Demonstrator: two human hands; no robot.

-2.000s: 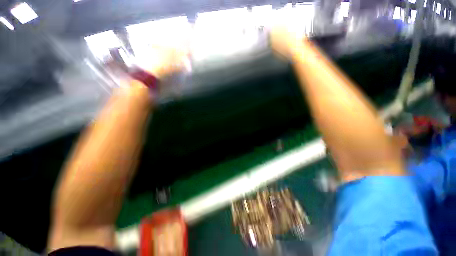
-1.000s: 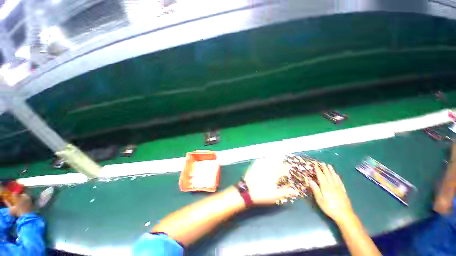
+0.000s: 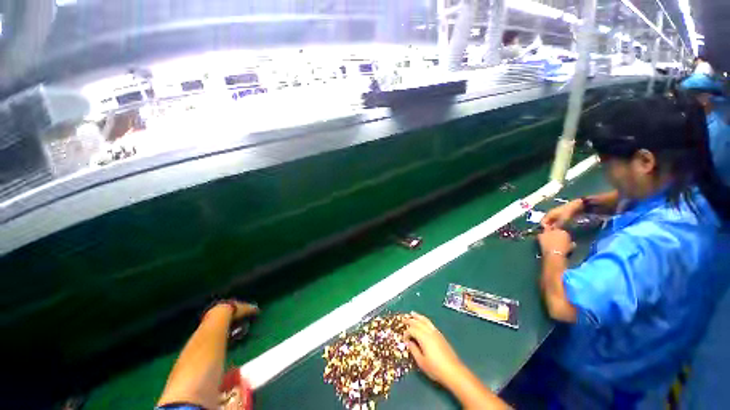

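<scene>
A loose pile of small copper, white and dark parts (image 3: 364, 362) lies on the green bench. My right hand (image 3: 431, 349) rests at the pile's right edge, thumb and fingers apart, with no held part visible. My left hand (image 3: 238, 307) reaches past the white strip over the green belt, at a dark phone (image 3: 239, 329). The hand is small and blurred, so its grip on the phone cannot be told. An open phone in a clear outline (image 3: 482, 306) lies on the bench right of the pile.
The orange-red bin (image 3: 244, 392) is partly hidden by my left forearm. The white strip (image 3: 384, 293) separates bench and green belt (image 3: 344, 280). Another phone (image 3: 411, 242) lies on the belt. A person in a blue smock (image 3: 648, 264) works at the right with both hands over small parts.
The view has turned to the right. My left hand has left the pile and reached out over the belt. My right hand remains at the pile's right side.
</scene>
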